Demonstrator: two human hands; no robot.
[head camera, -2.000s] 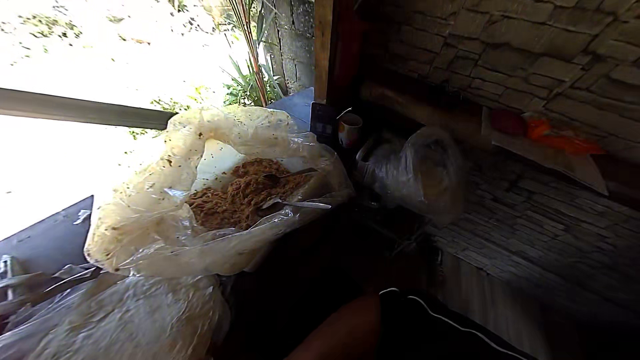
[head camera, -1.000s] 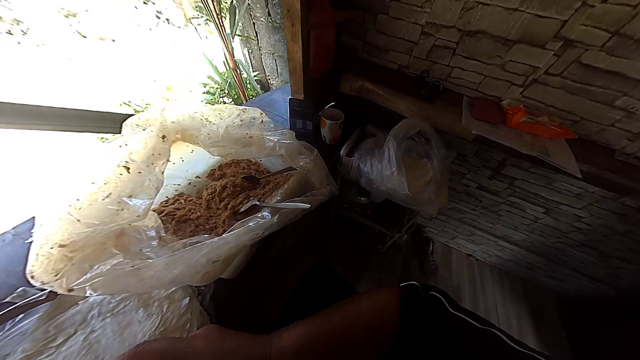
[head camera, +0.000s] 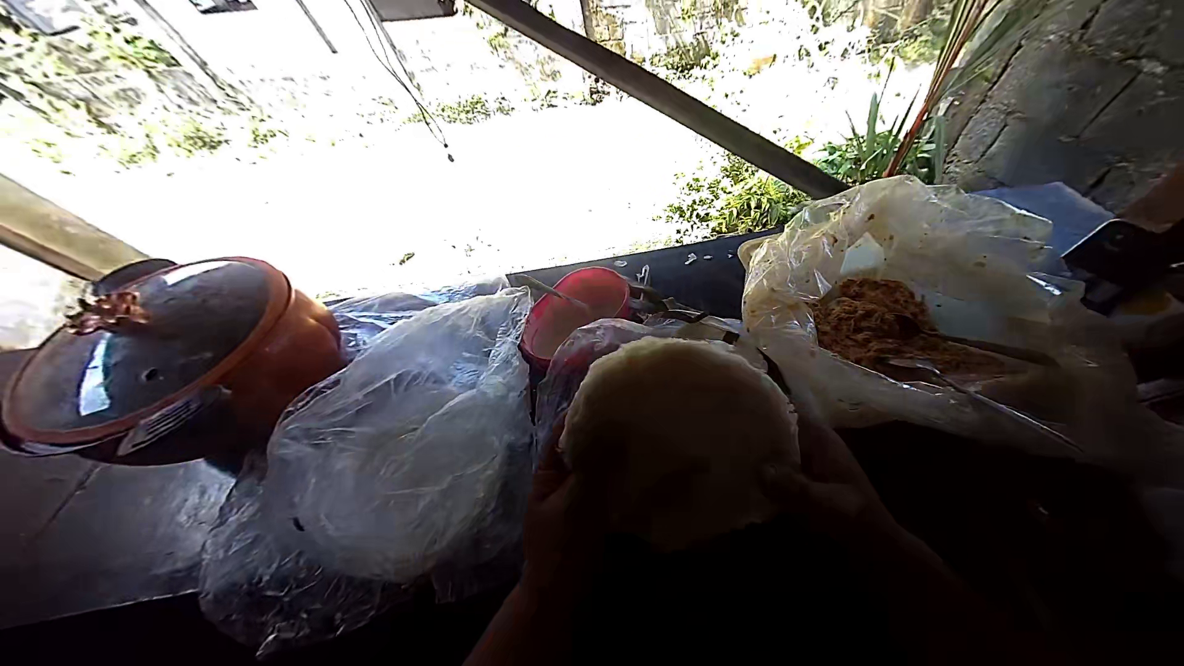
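Note:
My left hand (head camera: 553, 518) and my right hand (head camera: 828, 481) hold a round, flat, pale piece of dough or flatbread (head camera: 680, 435) by its two sides. It is in shadow and its edge is uneven. Behind it stands a red plastic cup (head camera: 575, 310) with pale contents and a utensil handle. To the right, a plastic-lined container (head camera: 934, 231) holds a brown shredded filling (head camera: 874, 319) with metal utensils in it. To the left lies a clear plastic bag (head camera: 407, 444) with something pale and round inside.
A large orange pot with a glass lid (head camera: 176, 351) stands at the far left on the table (head camera: 120, 527). A dark rail (head camera: 666, 97) slants across the bright opening behind. Plants (head camera: 740, 194) grow outside, beside a stone wall (head camera: 1045, 102) at the right.
The view has swung far to the left, bringing the pot and red cup into sight. Both hands now hold the pale round; one second ago only a forearm and part of a hand showed low in view.

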